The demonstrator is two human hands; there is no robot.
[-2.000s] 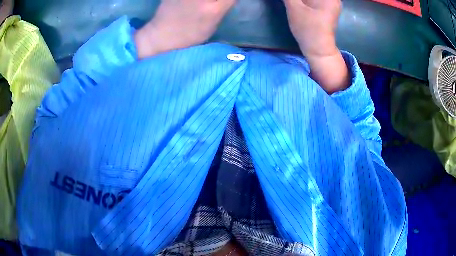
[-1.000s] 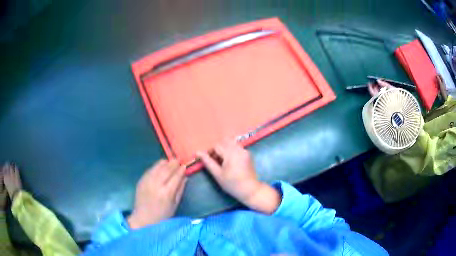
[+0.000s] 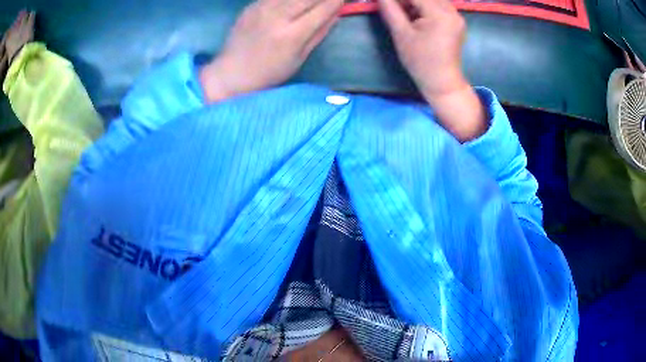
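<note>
The red-orange pad point(image 3: 524, 11) shows only as its near edge at the top of the view, with a thin strip of dark frame point(image 3: 567, 6) on it at the right. My left hand point(image 3: 273, 46) is at the pad's near edge, its fingertips cut off by the top of the picture. My right hand point(image 3: 428, 42) is beside it to the right, thumb and fingers bent at the pad's edge. Whether either hand grips the frame or a small part cannot be seen. The rest of the pad and frame is out of view.
The dark green table point(image 3: 524, 63) curves across the top. A person's arm in a yellow-green sleeve point(image 3: 53, 106) rests at the left, hand on the table. A round fan point(image 3: 632, 117) is cut off at the right edge, with yellow-green cloth point(image 3: 602, 166) below it.
The view has tipped down from the table to my blue smock since one second ago. The pad and my hands now sit at the top edge, and most of the frame has left the picture.
</note>
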